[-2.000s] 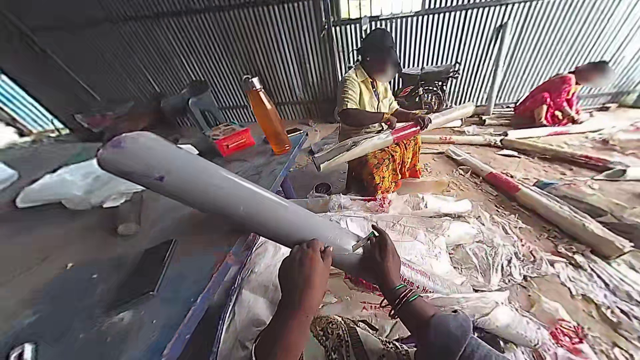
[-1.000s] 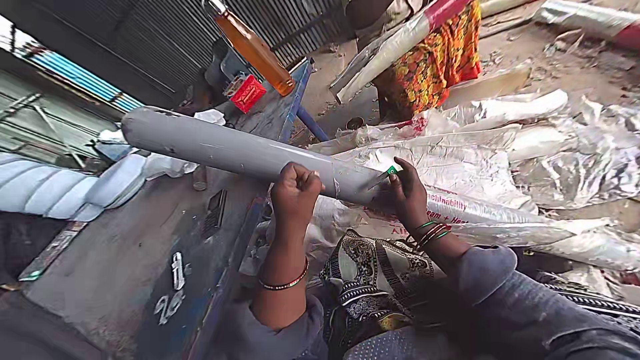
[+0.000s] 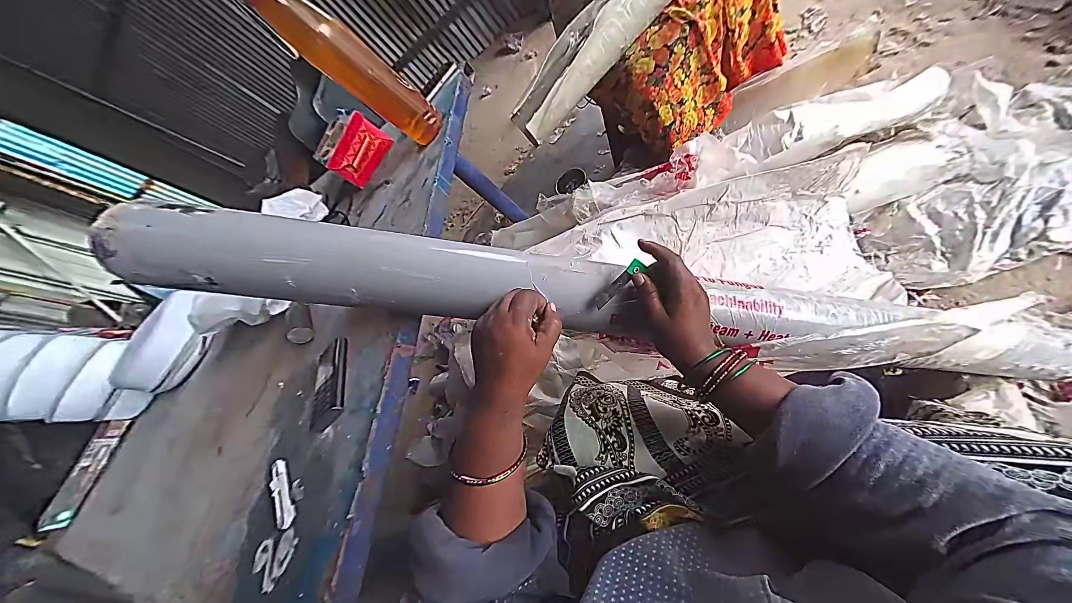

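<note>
A long grey cylindrical roll lies across the view, its rounded end at the left over the table; its right part is in clear printed film. My left hand is closed at the roll's near side, thumb against the fingers; a thin pale strand shows just above it, and whether it is pinched there is unclear. My right hand rests at the roll's middle with a small green-ended blade tool between thumb and forefinger, the dark blade lying against the grey surface.
A blue-edged table stands at the left, bearing a red plastic basket, an orange bottle and a dark flat block. White wrapped rolls lie far left. Crumpled plastic film covers rolls beyond. Another person's floral cloth shows at the top.
The view has swung down and left since two seconds ago. My right hand's forefinger is more extended than one second ago, and the green-ended tool stays at the roll.
</note>
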